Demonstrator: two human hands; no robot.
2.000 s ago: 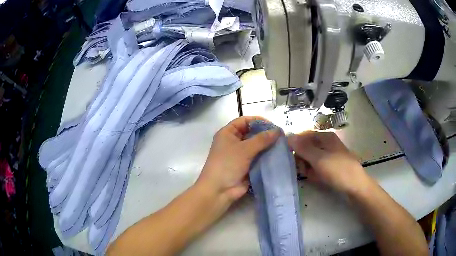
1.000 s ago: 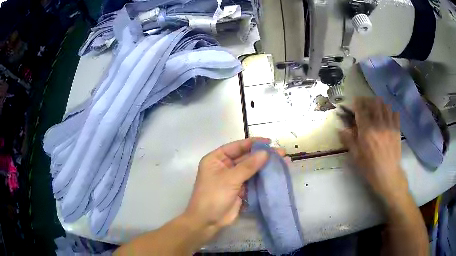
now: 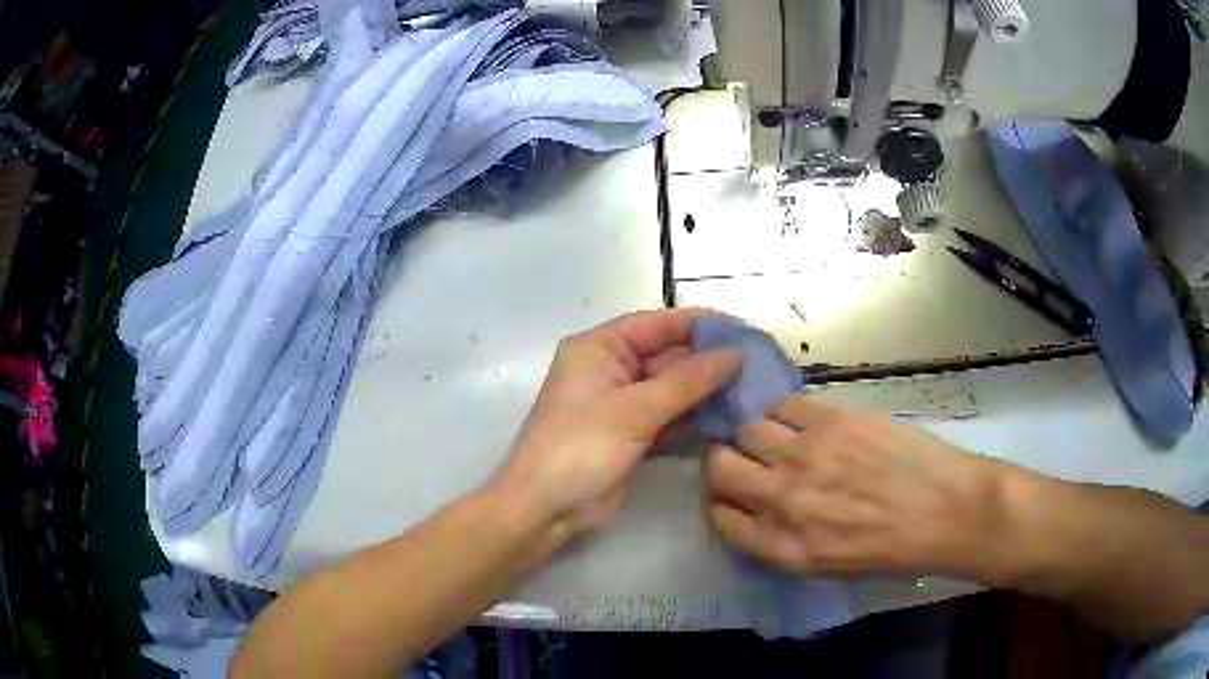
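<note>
A light-blue collar piece (image 3: 758, 374) is held between both hands in front of the machine bed. My left hand (image 3: 603, 411) pinches its upper end between thumb and fingers. My right hand (image 3: 849, 491) is closed over its middle, and the lower end hangs blurred below the hand, over the table's front edge. Black thread snips (image 3: 1021, 281) lie on the table right of the needle area. The presser foot and needle area (image 3: 809, 199) is brightly lit, with no fabric visible under it.
A long fanned stack of collar strips (image 3: 312, 252) lies at left. A single blue rounded strip (image 3: 1103, 265) lies at right. The sewing machine head (image 3: 849, 66) stands at the top. A loose pale-blue pile (image 3: 192, 630) is below the table edge (image 3: 530, 613) at lower left.
My right hand has put the snips down right of the needle and moved left onto the collar piece. My left hand still holds its upper end. The camera view has shifted.
</note>
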